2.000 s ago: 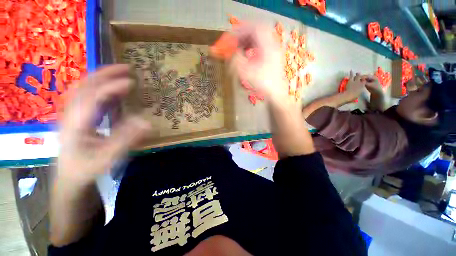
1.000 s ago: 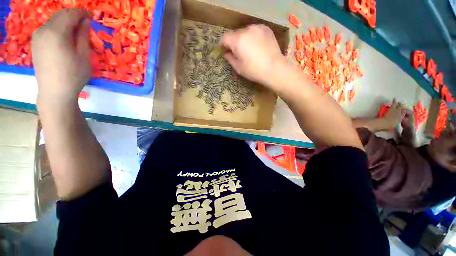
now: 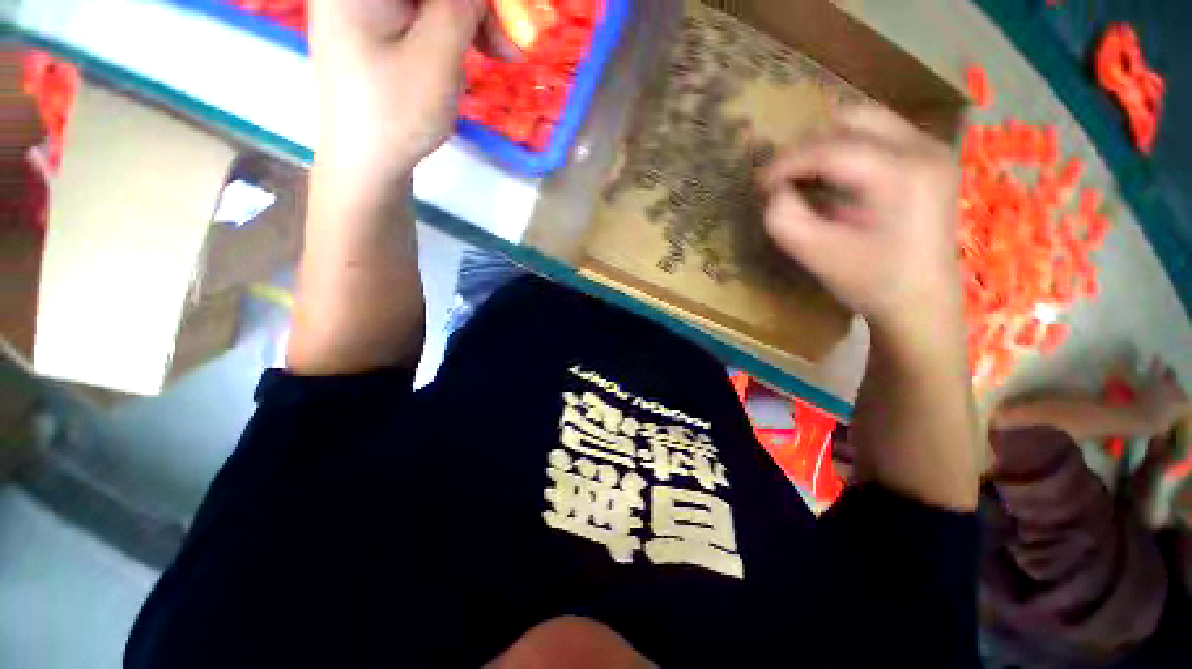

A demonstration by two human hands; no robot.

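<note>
My left hand (image 3: 399, 79) is over the blue plastic bin (image 3: 575, 105) at the top edge, which cuts off part of it. A bright small orange part (image 3: 523, 18) shows at its fingertips and looks held. More orange parts (image 3: 523, 98) fill the bin. My right hand (image 3: 869, 209) is above the right side of the open cardboard box (image 3: 712, 307), fingers curled and blurred. Whether it holds anything is hidden. Small grey metal parts, perhaps springs (image 3: 693, 157), lie scattered in the box.
Loose orange parts (image 3: 1026, 248) lie on the bench right of the box. An orange shell (image 3: 1127, 85) is on the green conveyor at upper right. Another person's arm (image 3: 1098, 412) reaches in at right. A carton (image 3: 124, 248) stands below the bench at left.
The view has turned, so bin and box appear further right. My left hand remains at the bin, with an orange part now visible at its fingertips. My right hand remains over the box, now nearer its right side.
</note>
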